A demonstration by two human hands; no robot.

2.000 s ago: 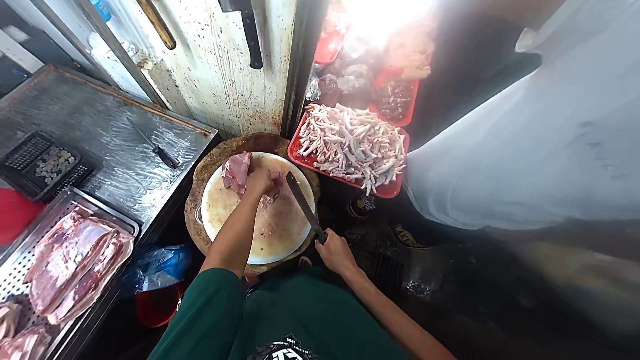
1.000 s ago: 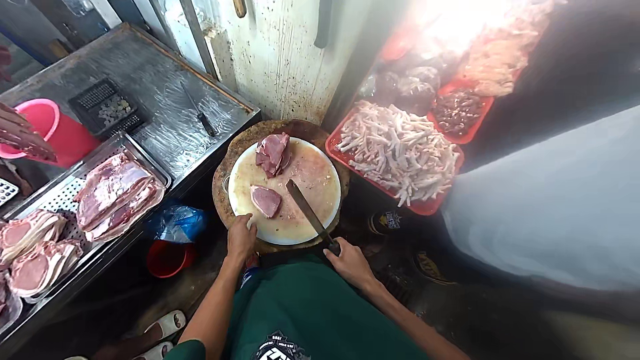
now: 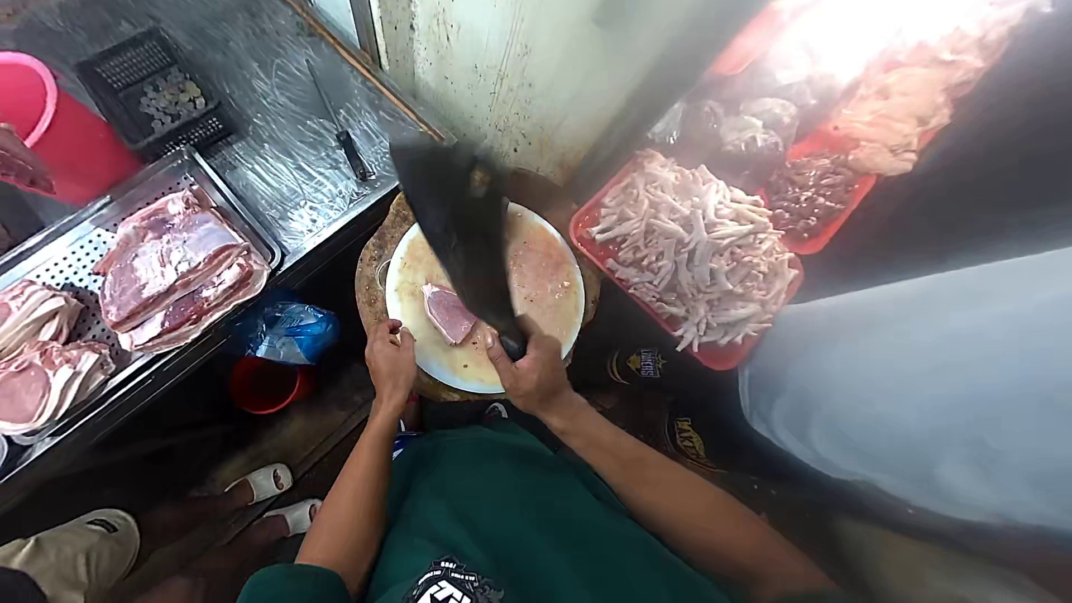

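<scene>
My right hand (image 3: 532, 364) is closed round the handle of a broad dark cleaver (image 3: 461, 226), whose blurred blade is raised over the round white cutting board (image 3: 557, 293). The board lies on a thick wooden chopping block (image 3: 373, 276). A small slice of raw meat (image 3: 450, 314) rests on the board, left of the cleaver's handle. My left hand (image 3: 392, 360) is at the board's left edge with its fingers partly curled, holding nothing that I can see. The blade hides the board's upper middle part, so I cannot tell whether a larger meat piece lies there.
Left are a perforated metal tray (image 3: 264, 230) with meat slabs, a black basket (image 3: 126, 71), a thin knife (image 3: 347, 146) and a pink bucket (image 3: 75, 142). A red container (image 3: 268, 385) stands below. Right is a red tray (image 3: 724, 356) of chicken feet. Another person's sandalled feet (image 3: 272, 483) are lower left.
The knife angled low over the board one second ago has given way to a raised, broad cleaver blade in my right hand. My left hand, on the meat two seconds ago, is now at the board's edge.
</scene>
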